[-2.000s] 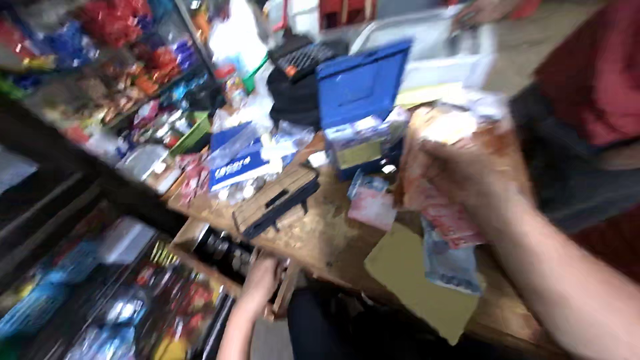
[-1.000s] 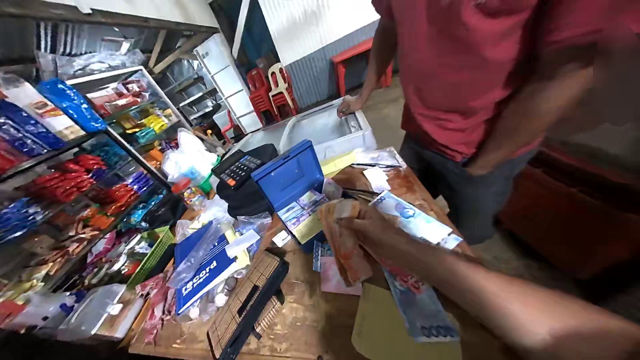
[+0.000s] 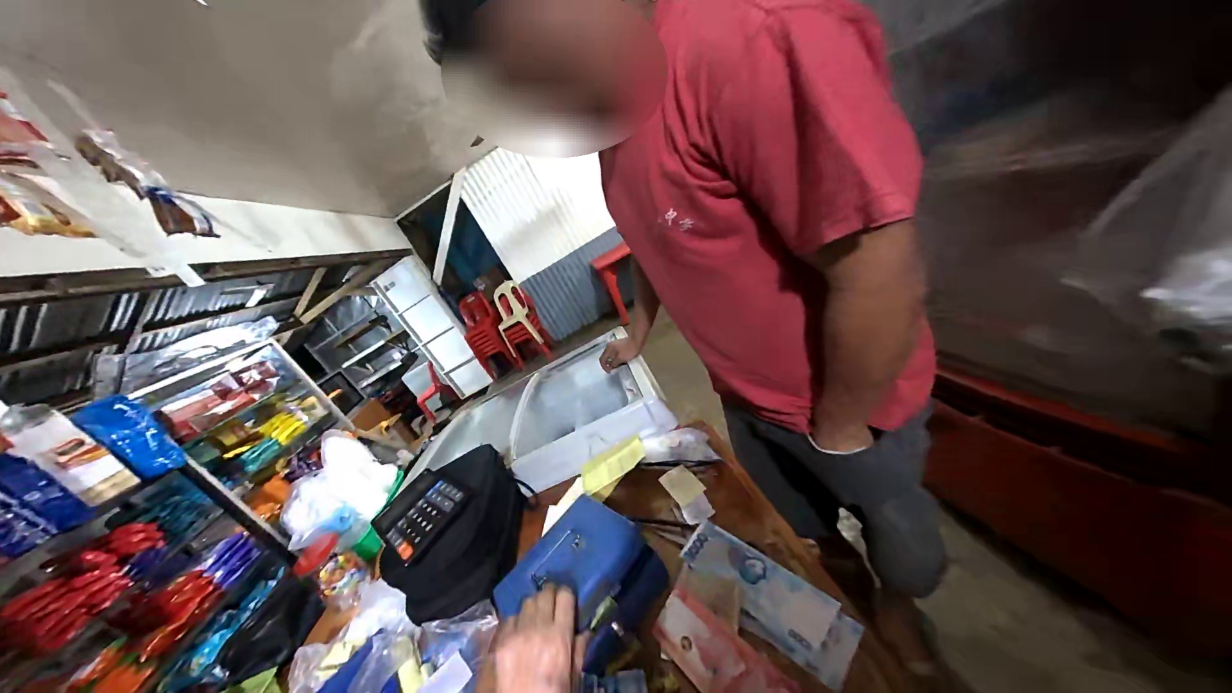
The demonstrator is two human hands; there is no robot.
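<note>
My left hand (image 3: pixel 539 640), blurred, comes up from the bottom edge with its fingertips at the front of the lid of a blue box (image 3: pixel 573 558). The lid is lowered over the box's darker base; whether it is fully closed I cannot tell. Right of the box, a blue banknote (image 3: pixel 770 602) and a red banknote (image 3: pixel 717 650) lie on the wooden table (image 3: pixel 741 481). A calculator (image 3: pixel 421 518) rests on a black bag (image 3: pixel 472 558) left of the box. My right hand is out of view.
A person in a red shirt (image 3: pixel 760 221) stands across the table, one hand on a white chest freezer (image 3: pixel 568 404). Shelves of packaged goods (image 3: pixel 87 587) are at the left. Plastic bags (image 3: pixel 342 491) lie behind the calculator, with stacked chairs (image 3: pixel 505 322) farther back.
The box lid, raised one second ago, is down now. My right hand, which held banknotes, has left the view. My left hand has come to the box. The view has tilted up.
</note>
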